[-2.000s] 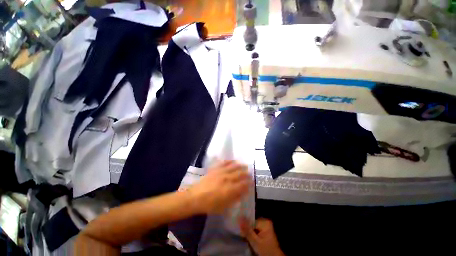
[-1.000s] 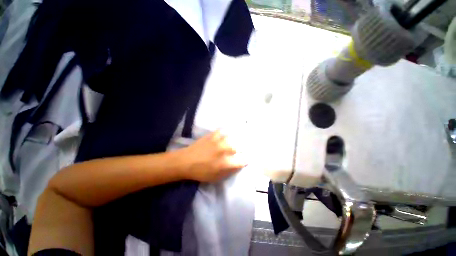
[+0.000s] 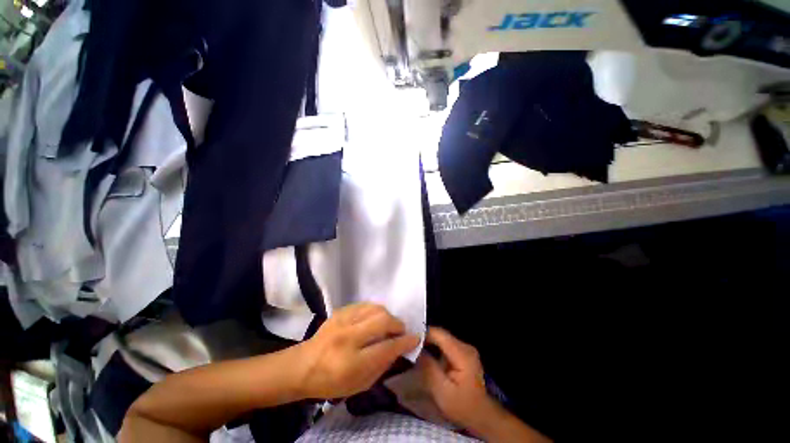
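A light grey panel runs from under the needle area of the white JACK machine down over the table's front edge, with a thin dark strip along its right edge. A navy patch with a pale top band lies on the grey cloth. My left hand pinches the panel's lower end. My right hand is at the panel's lower right corner, fingers on its edge. A navy panel lies left of the patch. The presser foot is lost in glare.
A grey and navy heap of garments is at the left. Small navy cut pieces lie under the machine arm, with dark reddish snips to their right. A measuring scale runs along the table's front edge.
The view has shifted down from the close view of the machine head. My left hand has moved down the grey panel to its lower end. My right hand shows again, and the navy patch is uncovered.
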